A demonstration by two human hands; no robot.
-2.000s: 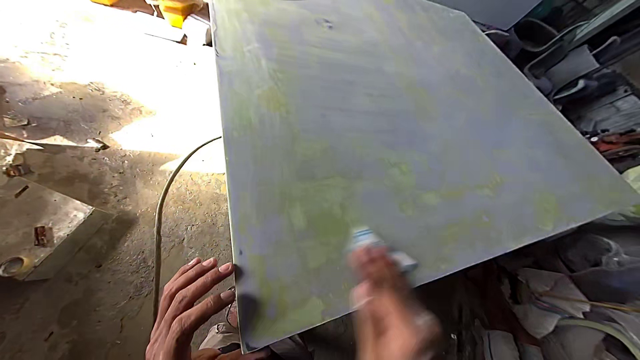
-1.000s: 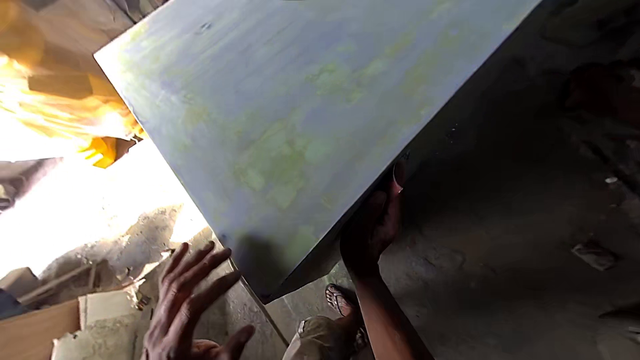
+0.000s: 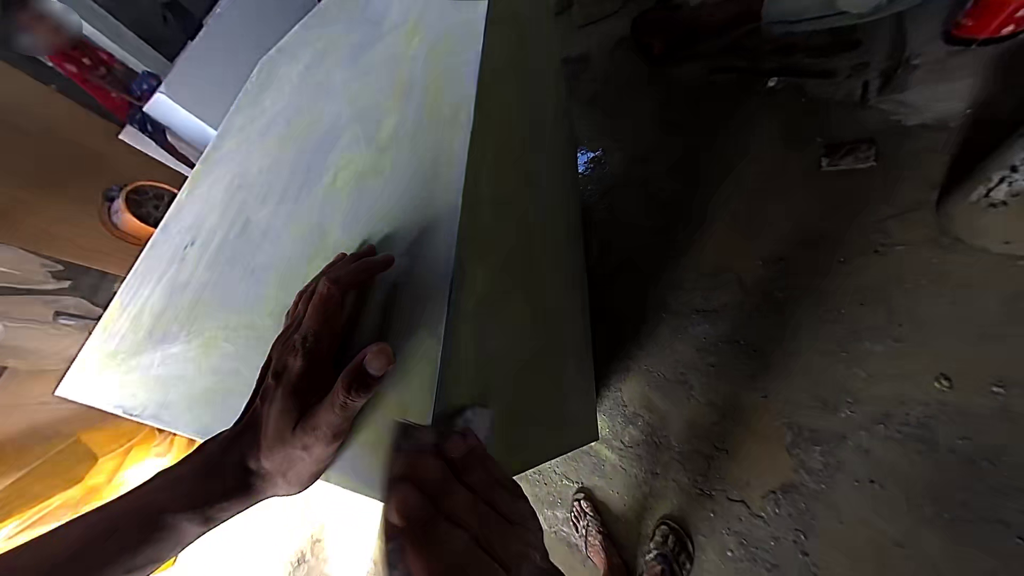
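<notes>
A large box-like panel, grey-white with greenish patches (image 3: 320, 160), fills the left and middle of the head view, its darker side face (image 3: 520, 240) turned to the right. My left hand (image 3: 320, 376) rests on the pale top face with fingers spread, holding nothing. My right hand (image 3: 456, 504) is at the near end of the edge between the two faces, its fingers closed around a small flat piece, blurred and mostly hidden, perhaps an abrasive sheet. A greyish bit of it (image 3: 474, 420) shows past the fingertips.
Two feet in sandals (image 3: 592, 528) stand on the rough, dusty floor (image 3: 760, 400). An orange round container (image 3: 140, 210) lies beyond the panel's left edge. A person in red (image 3: 92, 76) is at the upper left, near white boards (image 3: 232, 56). A red object (image 3: 988, 18) sits at the upper right.
The panel's dark side face has come into full view. My left hand has moved from beside the panel's edge onto its top face. My right hand has left the panel's underside for the near edge. The view has turned.
</notes>
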